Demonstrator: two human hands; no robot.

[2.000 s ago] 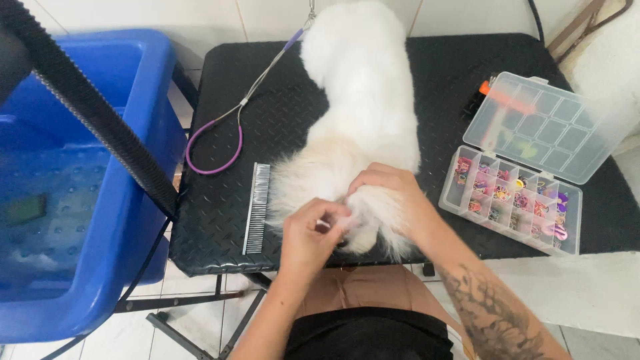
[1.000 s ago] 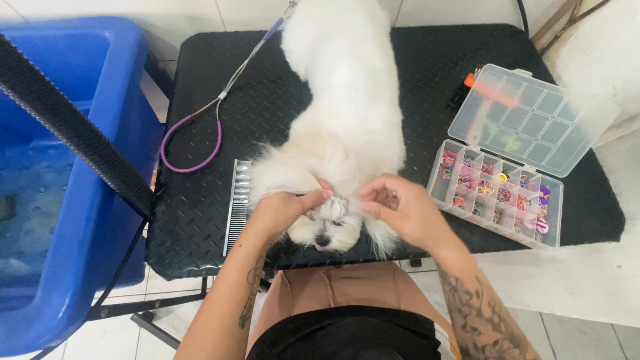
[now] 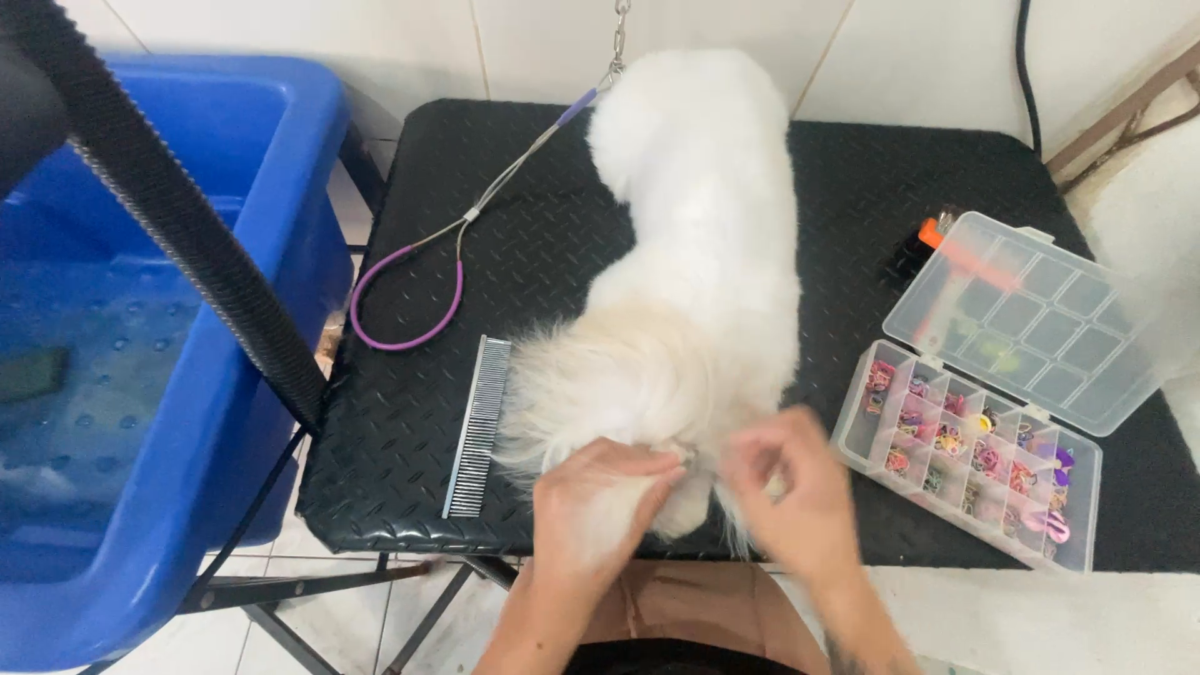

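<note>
A white long-haired dog (image 3: 703, 206) stands on the black grooming table (image 3: 525, 253), its head at the near edge. My left hand (image 3: 609, 497) pinches a tuft of the dog's head hair between thumb and fingertips. Just right of the head is my right hand (image 3: 792, 483), blurred, its fingers curled; whether they hold hair or something small is unclear. A metal comb (image 3: 478, 427) lies left of the dog's head. To the right, a clear plastic compartment box (image 3: 966, 459) stands open with small colourful bands and bows in it.
A grooming loop (image 3: 408, 342) with purple sleeves hangs from a chain at the back and rests on the table. The blue tub (image 3: 309, 187) and a black ribbed post (image 3: 187, 225) are at the left. An orange and black tool (image 3: 923, 244) lies by the box lid.
The dog's face, visible one second ago, is now mostly hidden, its head turned down. My hands remain at its head.
</note>
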